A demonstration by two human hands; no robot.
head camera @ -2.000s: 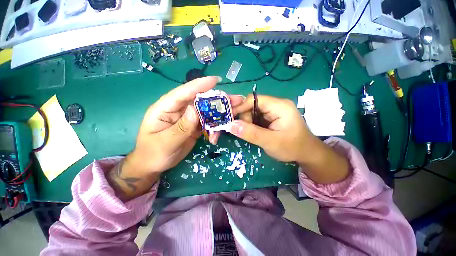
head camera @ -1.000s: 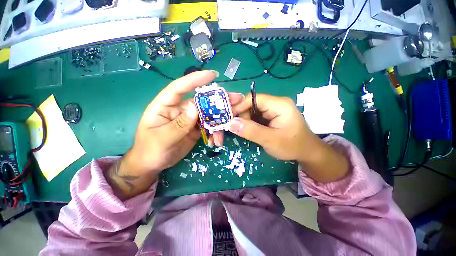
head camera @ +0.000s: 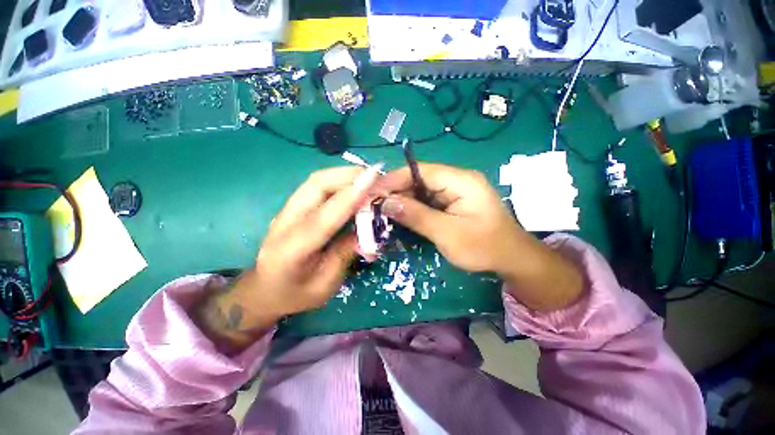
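Observation:
The watch case (head camera: 367, 231) is tilted on edge between my two hands, its pale side showing and a dark part at its right edge. My left hand (head camera: 308, 234) grips it from the left. My right hand (head camera: 455, 212) touches its upper right with thumb and fingers and also holds slim dark tweezers (head camera: 414, 166) pointing up. A small white tip (head camera: 355, 159) shows just above my left fingers; what it belongs to is hidden. The inside of the case is mostly hidden.
White scraps (head camera: 401, 280) lie below my hands. Around are a black disc (head camera: 330, 137), an opened watch (head camera: 342, 88), white paper (head camera: 541, 191), a black cylindrical tool (head camera: 623, 221), a blue box (head camera: 725, 189), a multimeter (head camera: 19, 268), yellow paper (head camera: 98, 242) and clear part trays (head camera: 157, 115).
The watch case has turned from showing its blue internals to standing on edge, slightly lower. My left fingers have closed around it. The tweezers lean further left, and a white tip now shows above my fingers.

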